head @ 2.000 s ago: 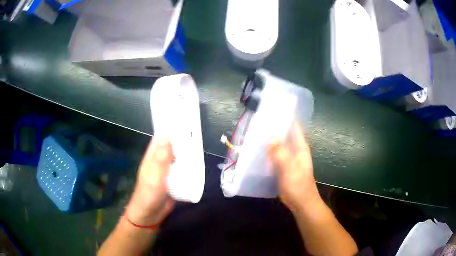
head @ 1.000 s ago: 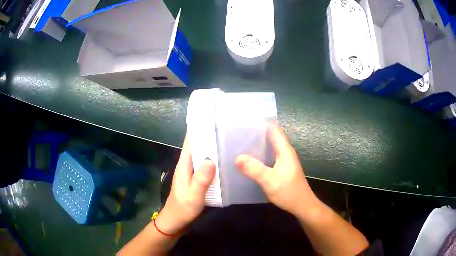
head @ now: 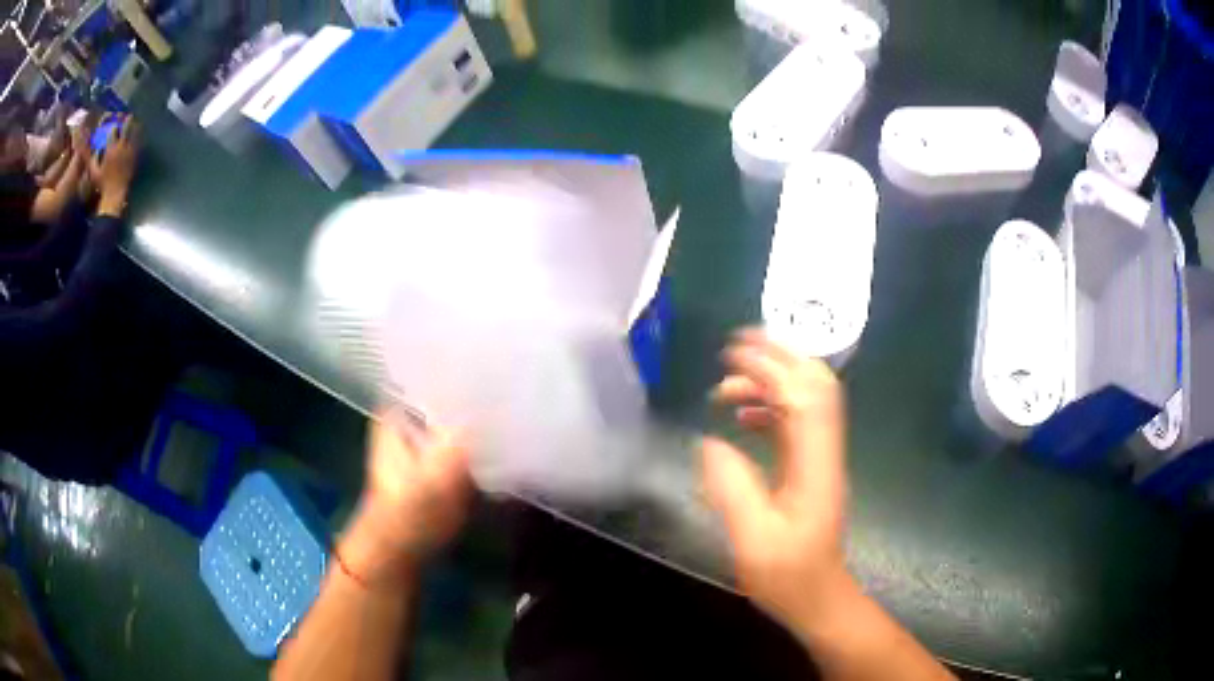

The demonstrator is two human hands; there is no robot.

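An oval plastic unit [head: 493, 319], white with a frosted body, is tilted and blurred above the table's near edge. My left hand [head: 419, 486] grips its lower left side; the fingers are partly hidden behind it. My right hand [head: 786, 466] is off the unit, to its right, with thumb and fingers apart and nothing in it. An open retail carton [head: 650, 339] with a blue edge and pale inside stands behind the unit, partly hidden by it.
White oval units [head: 821, 253] lie on the green table [head: 919, 532] ahead and right, one beside an open carton [head: 1118, 313]. Closed blue and white cartons [head: 406, 93] are at the back left. A blue stool [head: 262, 565] and another person's arm [head: 113, 186] are left.
The two white parts, apart at first, came together into one unit, which has moved left and up. My right hand has let go. The view has shifted, showing more table and a person.
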